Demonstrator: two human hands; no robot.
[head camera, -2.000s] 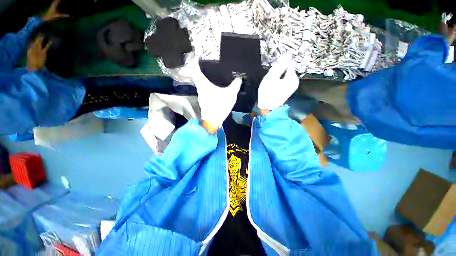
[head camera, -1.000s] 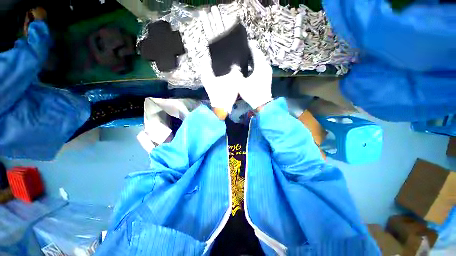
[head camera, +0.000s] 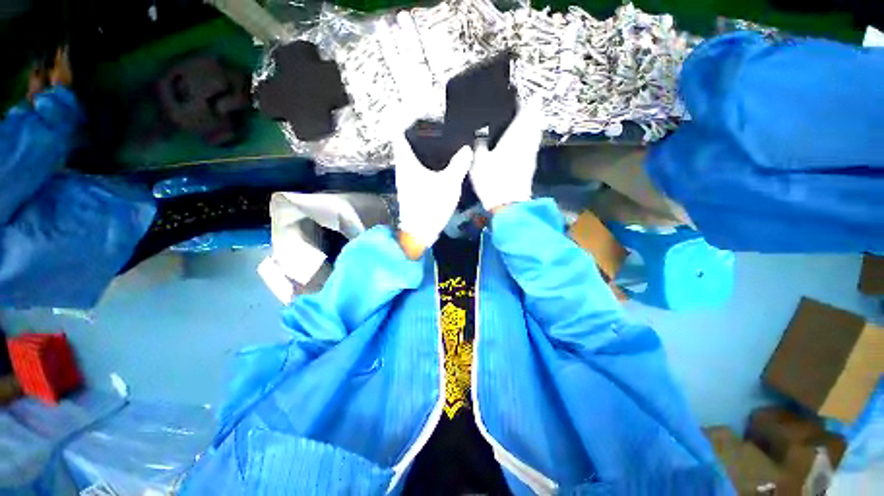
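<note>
My left hand (head camera: 429, 189) and my right hand (head camera: 507, 165), both in white gloves, hold a dark die-cut pad (head camera: 479, 95) between them. One arm of the pad stands up beyond the fingers and another part lies across the left palm. The gloves hide some of its edges. A second dark cross-shaped pad (head camera: 302, 90) lies flat to the left on clear plastic film (head camera: 334, 150). A dense heap of small white parts (head camera: 601, 70) lies behind and to the right of my hands.
A moulded dark piece (head camera: 202, 97) lies on the green bench at left. Blue-sleeved people (head camera: 44, 203) are at left and right (head camera: 775, 136). Crumpled white paper (head camera: 296, 247) hangs at the bench edge. Below are a red bin (head camera: 46, 366), blue stool (head camera: 698, 273) and cardboard box (head camera: 822, 356).
The pad was spread out, then folded up between my hands; now it is opened slightly and tilted right. My hands have parted a little. The person at right has shifted.
</note>
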